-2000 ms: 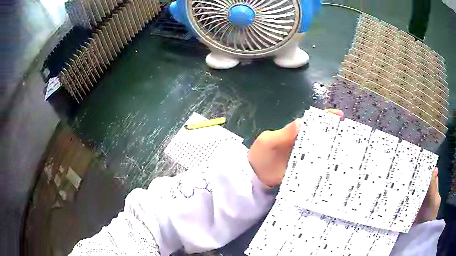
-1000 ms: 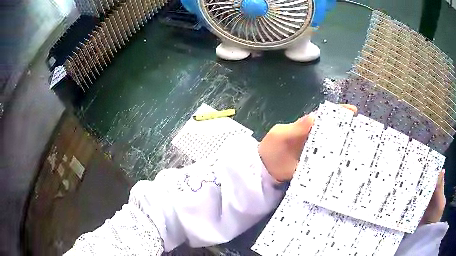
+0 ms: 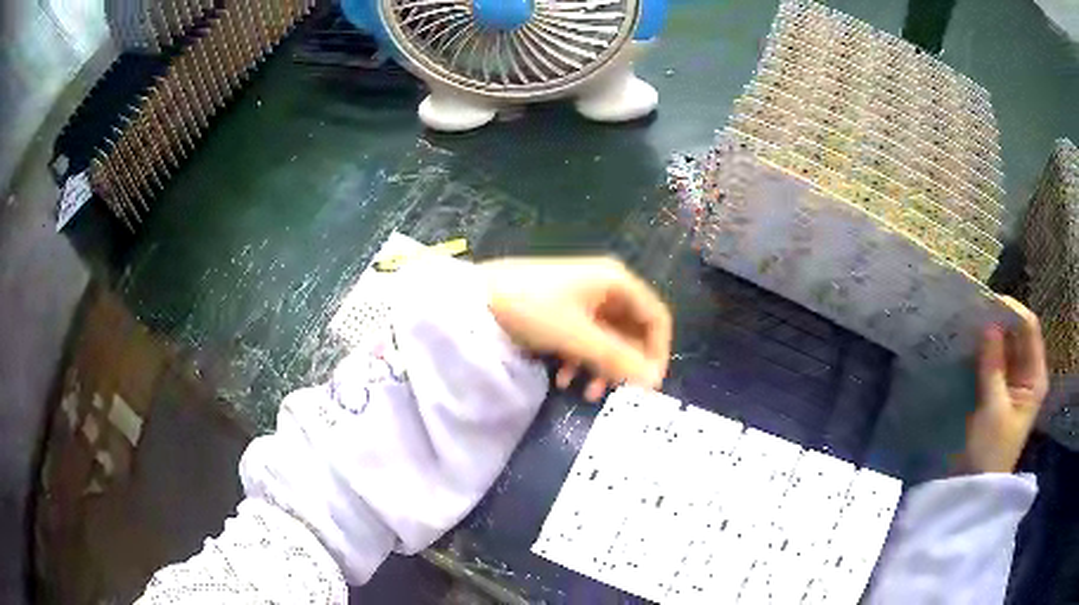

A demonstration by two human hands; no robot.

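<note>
A white PCB panel (image 3: 722,508) with small black marks lies in front of me, its lower edge cut off by the picture. My left hand (image 3: 580,325) is empty, fingers loosely curled and apart, just above the panel's top left corner. A block of racked PCB panels (image 3: 876,142) stands upright behind, tan edges up. Its front panel (image 3: 828,260) shows a grey face. My right hand (image 3: 1012,384) has its thumb and fingers around the right end of that front panel.
A blue and white fan (image 3: 509,47) stands at the back. More racked panels stand at left (image 3: 178,106) and at the right edge (image 3: 1053,260). A yellow marker (image 3: 420,254) lies on a printed paper (image 3: 361,307). A dark slotted holder (image 3: 793,355) lies below the centre block.
The panel held between both hands is gone from them. My left hand has let go and moved left. My right hand is now at the rack's front panel. The view has shifted right.
</note>
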